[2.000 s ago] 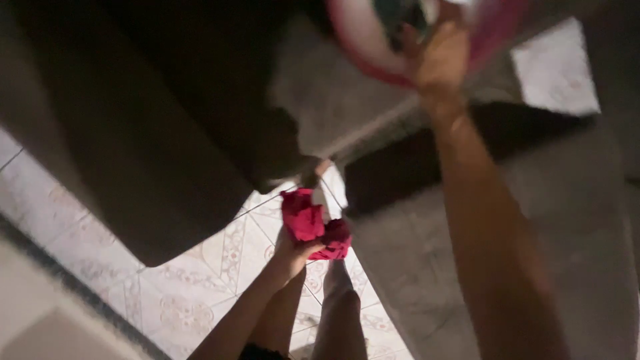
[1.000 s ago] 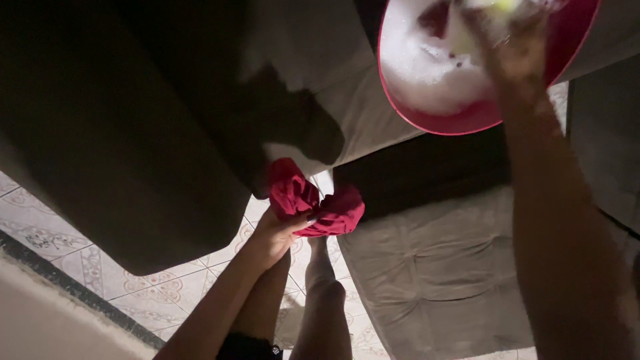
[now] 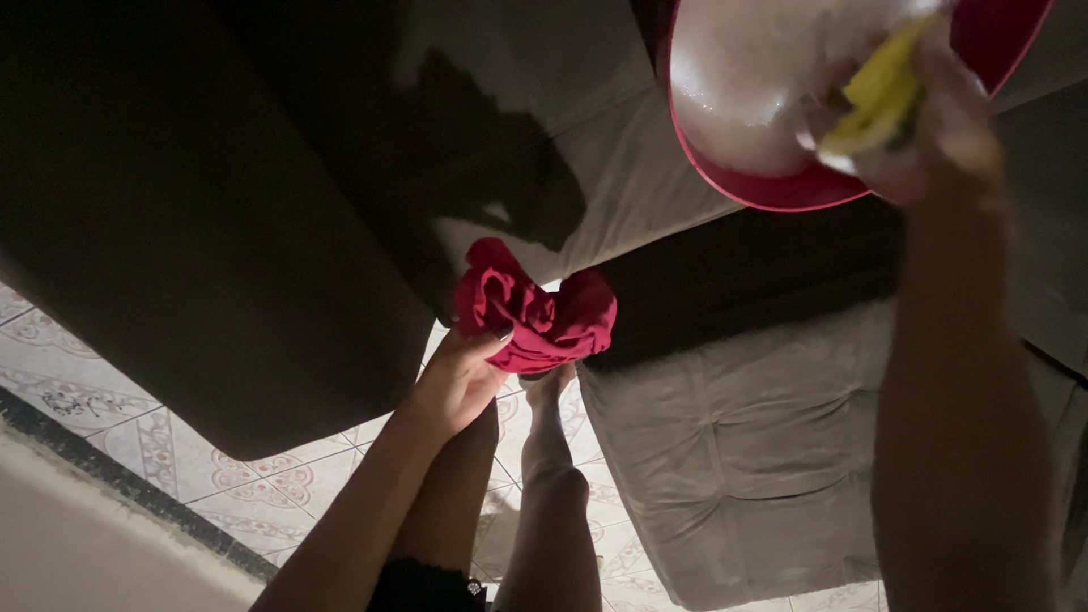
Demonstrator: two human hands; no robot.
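Note:
My left hand [image 3: 459,382] grips a crumpled crimson cloth [image 3: 544,323], thumb on top, in the lower middle above my legs. At the upper right, a crimson basin [image 3: 786,194] holds whitish, sudsy liquid [image 3: 739,93]. Over the basin's near right side, my right hand [image 3: 943,127] is closed around a yellow sponge or cloth [image 3: 880,89]. Motion blur hides its fingertips and the exact kind of the yellow thing.
Grey tufted upholstery [image 3: 765,476] lies to the right, with more upholstery [image 3: 629,170] under the basin. A dark upholstered piece [image 3: 212,255] fills the left. Patterned floor tiles [image 3: 263,476] show below, beside a wall edge [image 3: 127,501] at lower left.
The basin shows more fully than two seconds ago as the view has shifted. The yellow thing in my right hand is now plain to see. My left hand still holds the crimson cloth.

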